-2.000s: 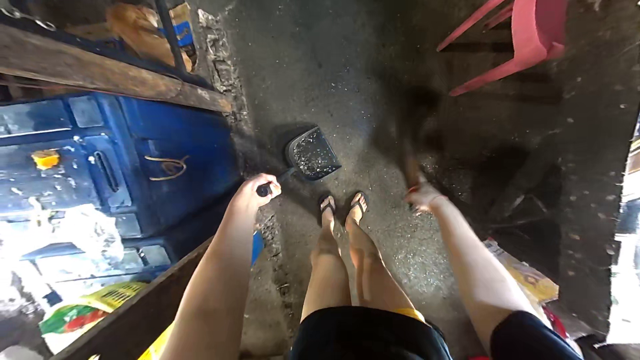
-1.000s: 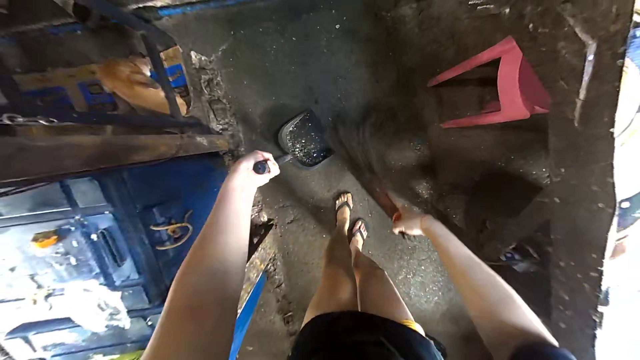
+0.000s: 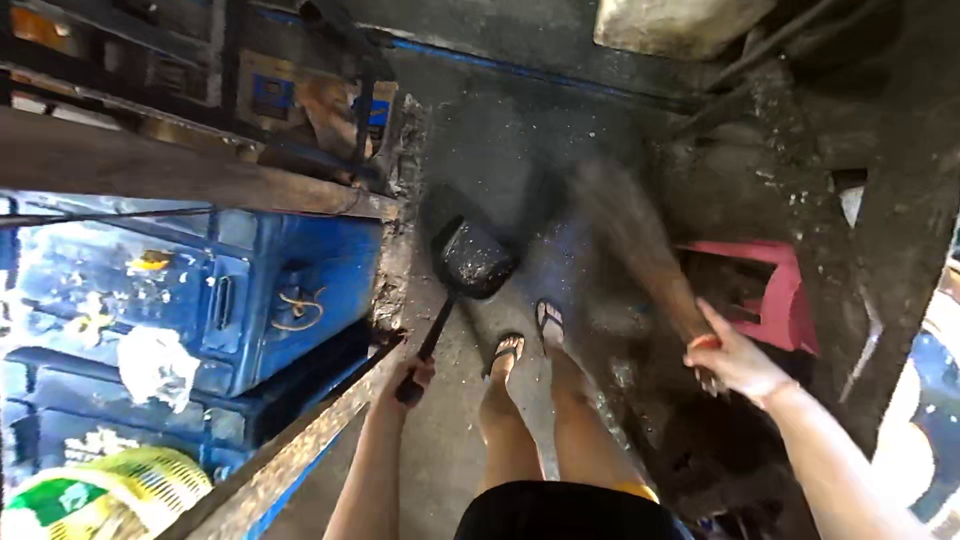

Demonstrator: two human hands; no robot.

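My left hand [image 3: 414,381] grips the black handle of a long-handled dustpan [image 3: 477,256]. The pan lies on or just above the concrete floor, ahead of my sandalled feet, with pale bits of debris in it. My right hand [image 3: 739,358] is closed around the handle end of a broom [image 3: 643,244], a little to the right of my legs. Its bristles are blurred and spread forward and left over the dark floor, apart from the dustpan.
A blue plastic container [image 3: 315,292] stands at left beneath a wooden beam [image 3: 187,165], with a yellow basket [image 3: 161,480] nearer me. A pink plastic chair [image 3: 791,296] is at right. A tan animal [image 3: 328,112] lies at upper left. A pale block-like object [image 3: 679,26] stands ahead.
The view has moved forward along the floor. My right hand has swung out to the right with the broom, away from the dustpan. My left hand still holds the dustpan, its handle now pointing more toward me.
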